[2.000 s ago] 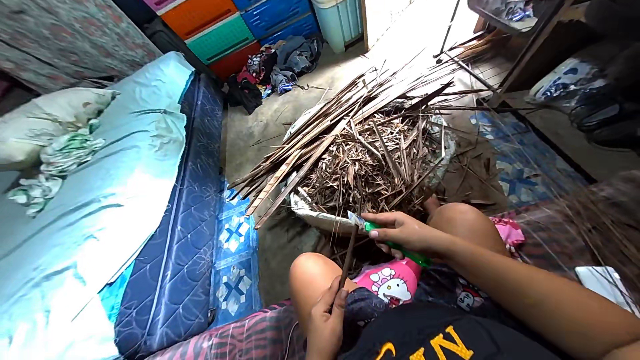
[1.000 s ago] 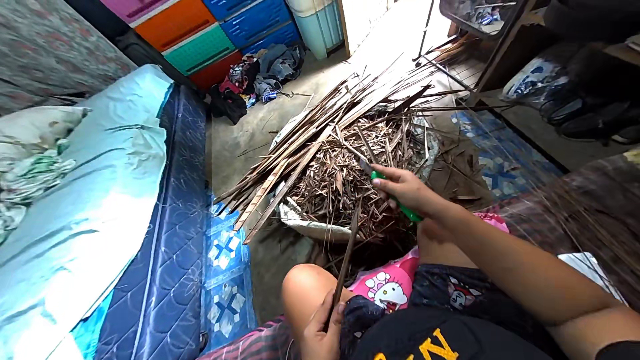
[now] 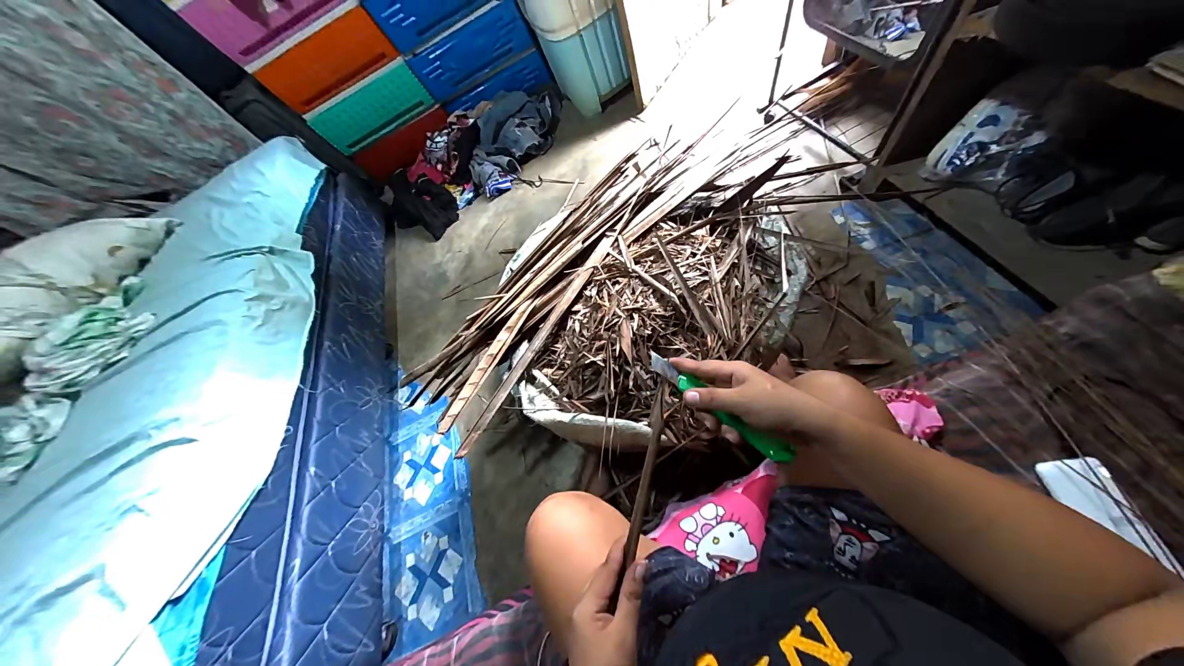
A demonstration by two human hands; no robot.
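Observation:
My right hand (image 3: pixel 754 400) grips a green-handled utility knife (image 3: pixel 763 442), its short blade out and pointing up-left over the near rim of a sack. Beside my raised knee, my left hand (image 3: pixel 610 601) holds the lower end of a narrow brown dried leaf strip (image 3: pixel 645 476). The strip stands up towards the sack, and its upper end is close to the knife. An open white sack (image 3: pixel 592 427) holds a heap of brown leaf shavings (image 3: pixel 638 324). Long dried leaf strips (image 3: pixel 564 277) lie across its left and far sides.
A blue mattress (image 3: pixel 338 370) with a pale sheet (image 3: pixel 213 305) runs along the left. Clothes (image 3: pixel 499 143) lie by plastic drawers (image 3: pixel 370 83) at the back. Shoes (image 3: pixel 1064 203) sit on the right, and a white flat object (image 3: pixel 1101 504) lies near my right arm. Loose scraps (image 3: pixel 851 314) litter the floor.
My right hand with the knife first moved up over the shavings, then came back down towards the sack's near rim. My left hand keeps hold of the strip.

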